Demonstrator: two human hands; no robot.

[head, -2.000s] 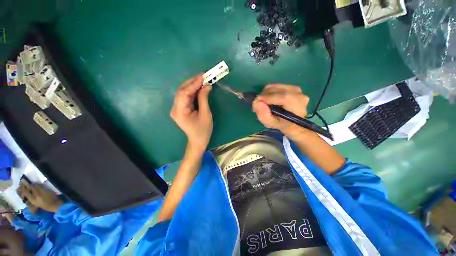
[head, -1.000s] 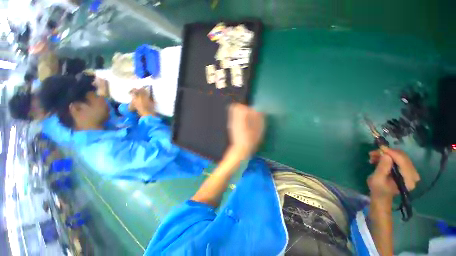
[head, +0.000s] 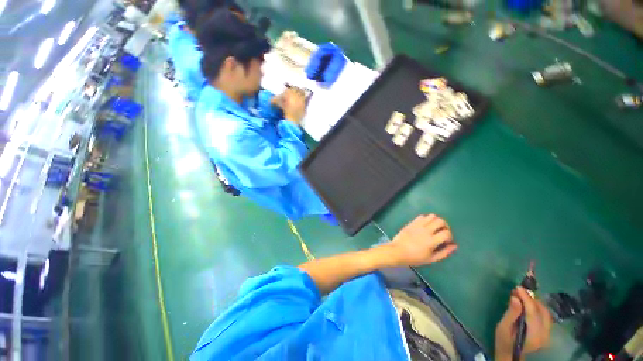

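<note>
My left hand is over the green mat, just outside the near edge of the black tray. Its fingers are loosely curled and apart, with no module visible in it. My right hand, low at the right and partly cut off by the lower edge, is shut on the soldering iron, its tip pointing up. White modules lie piled in the tray's far right part, with a few loose ones beside the pile.
Small black components lie right of the iron. A dark stand with a red light is at the lower right corner. A neighbouring worker in blue sits beyond the tray, near a blue bin on white sheets. Metal parts lie at the upper right.
The view has swung left. The module has left my left hand, and another loose one lies in the tray. My left hand has drawn back from the tray; my right still holds the iron.
</note>
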